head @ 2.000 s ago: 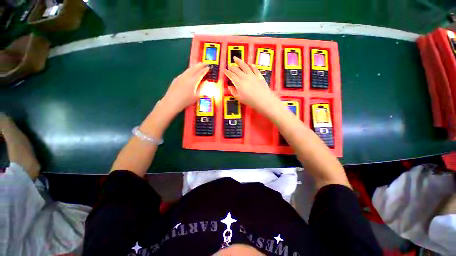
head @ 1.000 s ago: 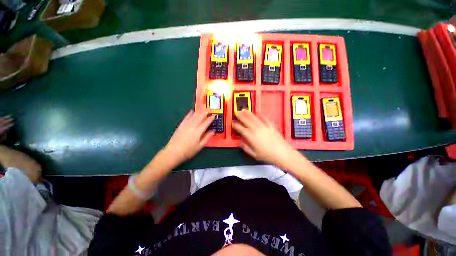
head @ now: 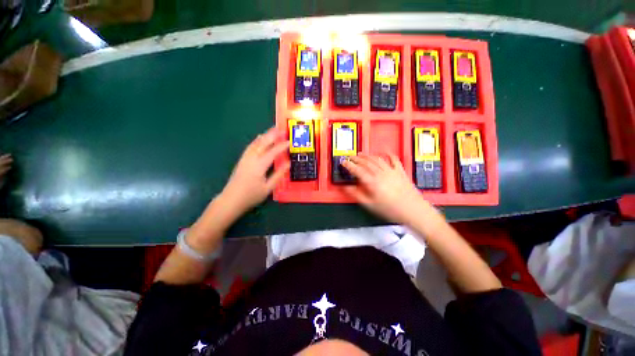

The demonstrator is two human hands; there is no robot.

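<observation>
A red tray (head: 492, 125) lies in front of me with two rows of five recesses. Yellow-framed keypad phones fill the back row. In the near row the middle recess is empty. My right hand (head: 379, 182) has its fingertips on the keypad of the near-row phone (head: 345, 142), second from left, whose screen is white. My left hand (head: 257, 167) is open at the tray's left edge, beside the near-left phone (head: 303, 142), whose screen is blue. Bright lights glow at the tops of the left phones. Some screens are pink, one orange.
A brown cardboard box (head: 28, 80) stands at the left, another (head: 111, 10) at the back left. Stacked red trays (head: 616, 97) lie at the right. A white line (head: 209, 33) runs along the green bench. Grey-clothed people sit on both sides.
My hands have left the back row for the near row. The second back-row phone has lit blue. The second near-row phone's screen has turned from dark to white. My left hand has moved off the near-left phone.
</observation>
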